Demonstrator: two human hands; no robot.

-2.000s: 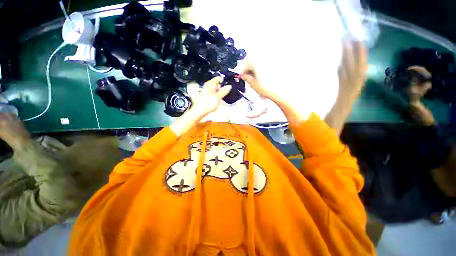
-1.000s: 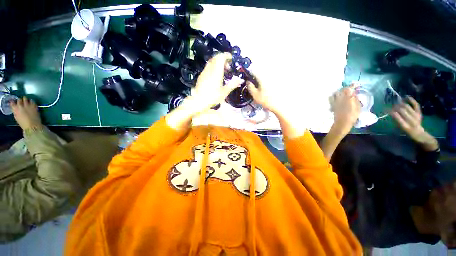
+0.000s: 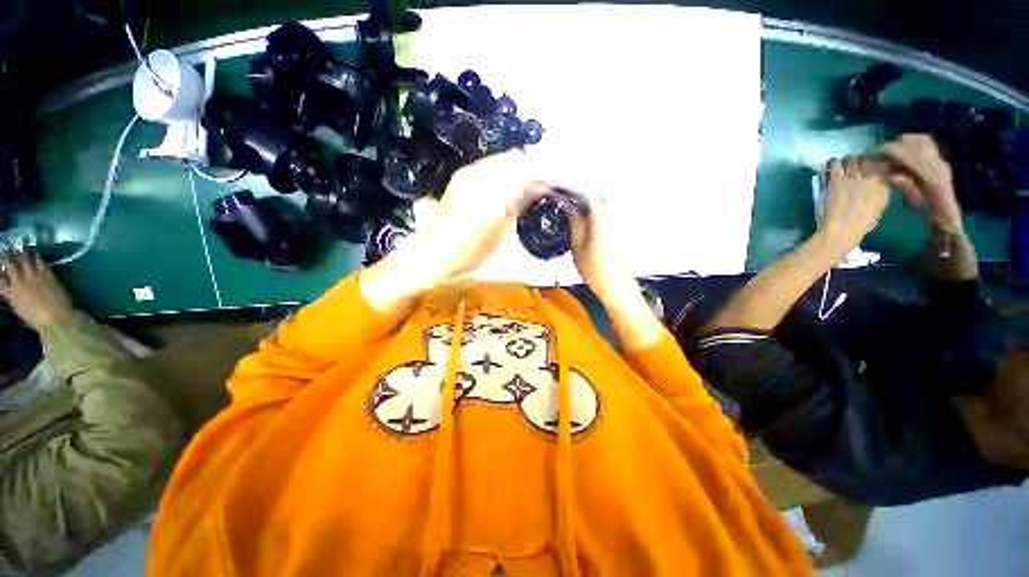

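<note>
A round black lamp housing [image 3: 546, 225] is held upright between my two hands above the front of the white work sheet [image 3: 654, 124], its round face towards the camera. My left hand [image 3: 487, 209] is bare and grips its left and upper side. My right hand [image 3: 596, 234] is bare and holds its right side. My fingertips are partly hidden behind the rim. A tangled pile of glossy black housings [image 3: 339, 180] lies to the left of my hands. Small black ring parts [image 3: 504, 107] lie at the pile's right edge.
A white lamp [image 3: 169, 88] with a white cord [image 3: 111, 180] stands on the green mat at the left. A seated person in dark clothes works at my right, near more black parts [image 3: 959, 147]. Another person's hand [image 3: 34, 291] is at the far left.
The housing between my hands has turned so that its round face shows. The thin wire and pale ring beside it no longer show. The right neighbour's hands have come together.
</note>
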